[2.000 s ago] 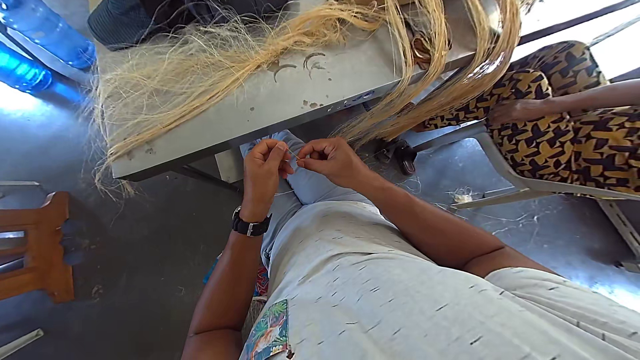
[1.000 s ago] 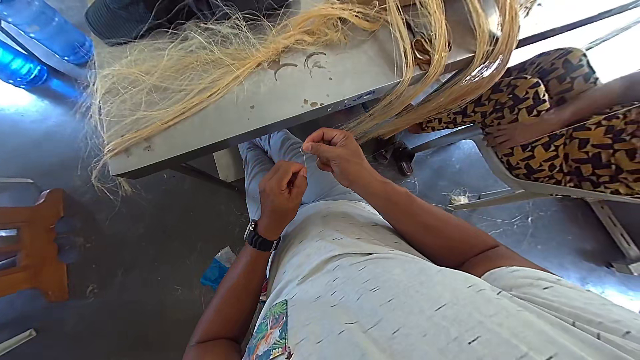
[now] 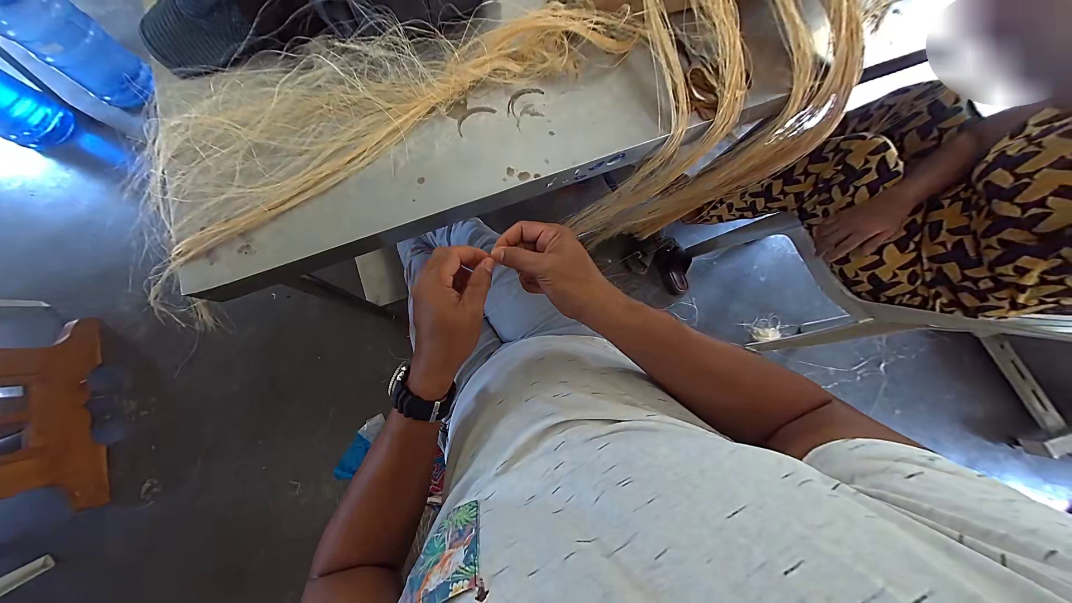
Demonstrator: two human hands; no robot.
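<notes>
My left hand (image 3: pixel 452 306), with a dark watch on its wrist, and my right hand (image 3: pixel 548 264) meet fingertip to fingertip above my lap. Thumb and forefinger are pinched on each; a thin strand seems to run between them, too fine to make out well. Beyond them, a long bundle of pale plant fibres (image 3: pixel 335 159) lies spread along the table (image 3: pixel 394 184). More hanks of fibre (image 3: pixel 720 180) hang over the table's near edge to the right. Short curved fibre scraps (image 3: pixel 475 110) lie on the tabletop.
A seated person in patterned trousers (image 3: pixel 863 176) rests a hand on a leg at the right. Dark sandals (image 3: pixel 674 268) and a small fibre coil (image 3: pixel 765 328) are near the metal bench frame. Blue water bottles (image 3: pixel 75 50), a dark hat (image 3: pixel 197 38) and a wooden chair (image 3: pixel 59 410) are left.
My hands were a little apart one second ago, with the right one farther up; now their fingertips meet.
</notes>
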